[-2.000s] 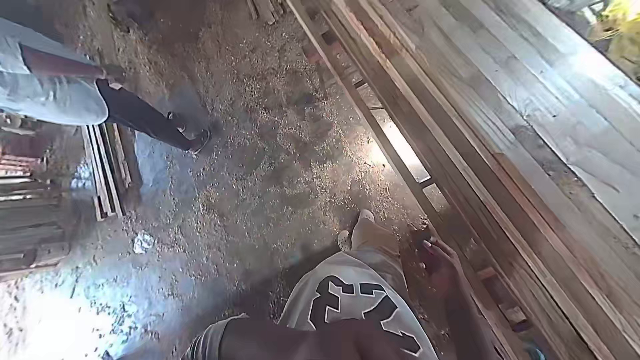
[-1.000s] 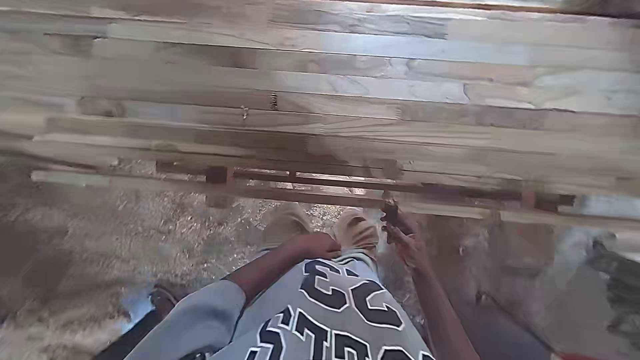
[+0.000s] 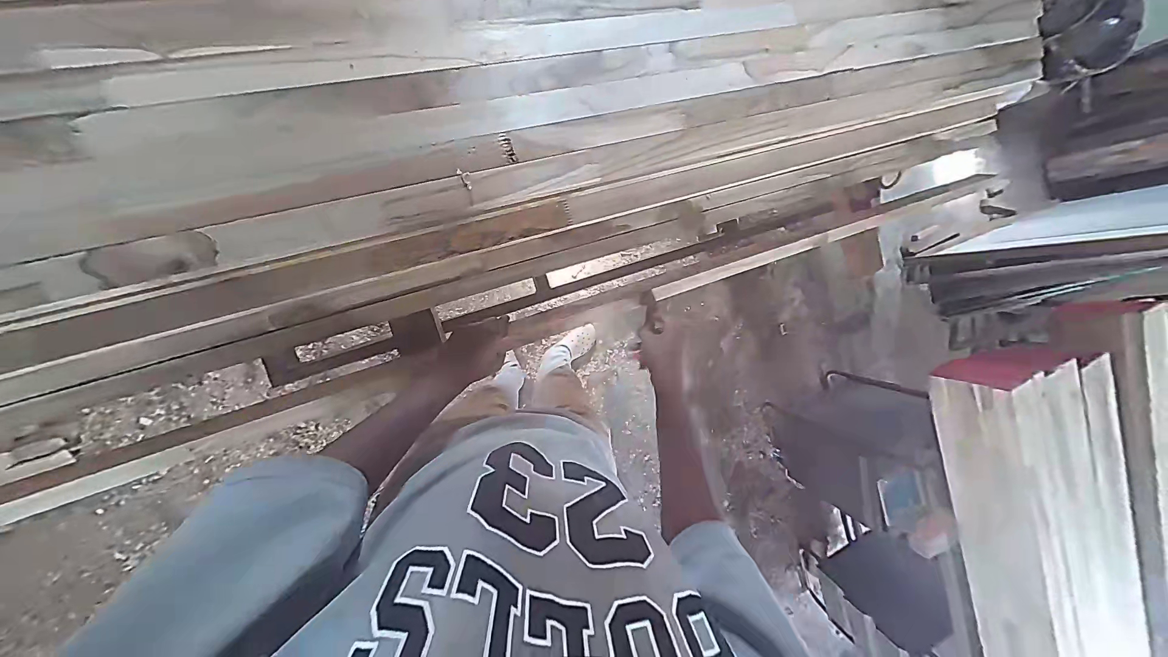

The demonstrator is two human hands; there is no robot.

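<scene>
Long wooden boards (image 3: 383,137) lie side by side over a wooden frame across the upper view. My left hand (image 3: 479,345) is at the lower rail (image 3: 776,255) of that frame, beside a short dark block (image 3: 418,330). Blur hides its fingers and whether they grip the rail. Just right of centre, my right hand (image 3: 655,342) is by the same rail, its fingers curled. Something small and dark shows at its fingertips, too blurred to name, and whether the hand holds it is unclear.
Stacked boards with red ends (image 3: 1031,456) stand at the right. Dark chairs or similar furniture (image 3: 885,584) sit at the lower right. Wood shavings cover the ground (image 3: 210,392) below the frame. A round dark object (image 3: 1090,32) is at the upper right corner.
The view has swung from the floor and a co-worker to the boards. Since one second ago, my left hand has moved from the front of my body to the rail.
</scene>
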